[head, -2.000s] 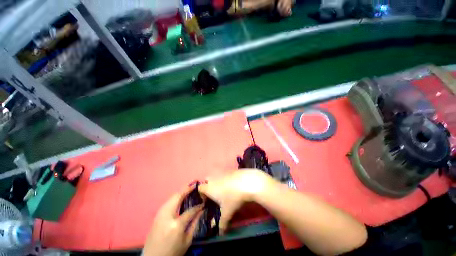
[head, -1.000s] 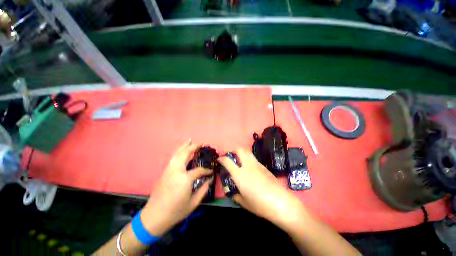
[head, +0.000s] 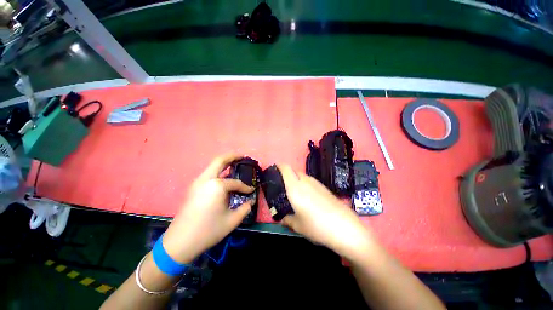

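My left hand [head: 209, 197] holds a black camera body [head: 244, 175] at the mat's front edge. Its open side shows some circuitry, and my fingers hide part of it. My right hand [head: 309, 206] holds a flatter black rear cover [head: 276, 189] just to the right of the body, with a narrow gap between the two. Whether a wire joins them I cannot tell. To the right, a second black camera body [head: 335, 162] stands on the mat, with its rear cover [head: 367, 189] with silver dots lying beside it.
Red mat [head: 200, 130]. A slim pale rod [head: 376, 130] and a tape roll [head: 430, 124] lie behind right. A large olive-grey fan housing [head: 497, 200] stands far right. Grey blocks [head: 125, 116] and a green box [head: 54, 136] are left. A black unit [head: 259, 25] sits on the green conveyor [head: 182, 45].
The view has tilted down over the bench. My hands have drawn apart from their earlier closed grip, and the body and rear cover now show side by side.
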